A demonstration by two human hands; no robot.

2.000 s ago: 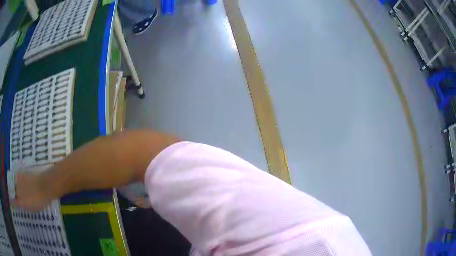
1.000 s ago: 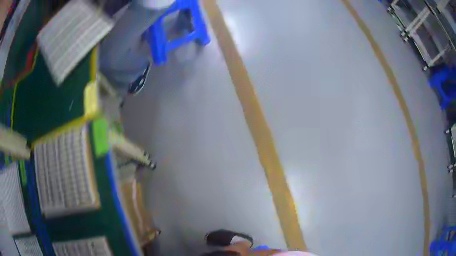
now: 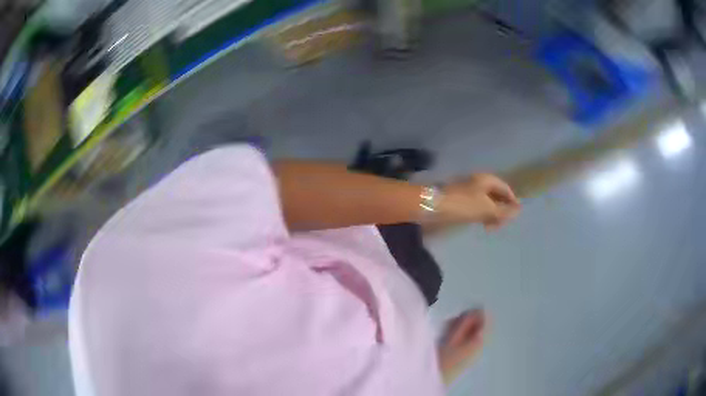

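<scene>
The view is strongly blurred. My left hand (image 3: 489,201) is stretched out over the floor, with a shiny band at the wrist and the fingers curled. No object shows in it, but blur hides whether the fingers touch. My right hand (image 3: 466,331) is lower down, small and blurred, partly cut off by my pink shirt; its fingers cannot be made out. Neither hand touches the green bench (image 3: 240,32) at the upper left. White striped trays or sheets (image 3: 143,31) lie on the bench.
A blue plastic stool (image 3: 584,77) stands on the grey floor at the upper right. A tan floor line (image 3: 577,158) runs beyond my left hand. Cardboard (image 3: 317,37) shows beside the bench edge. Another blue object (image 3: 53,274) is at the far left.
The view has swung round, and the bench now lies across the upper left. My left arm, earlier over the trays, is now away from the bench. Both hands are now in view.
</scene>
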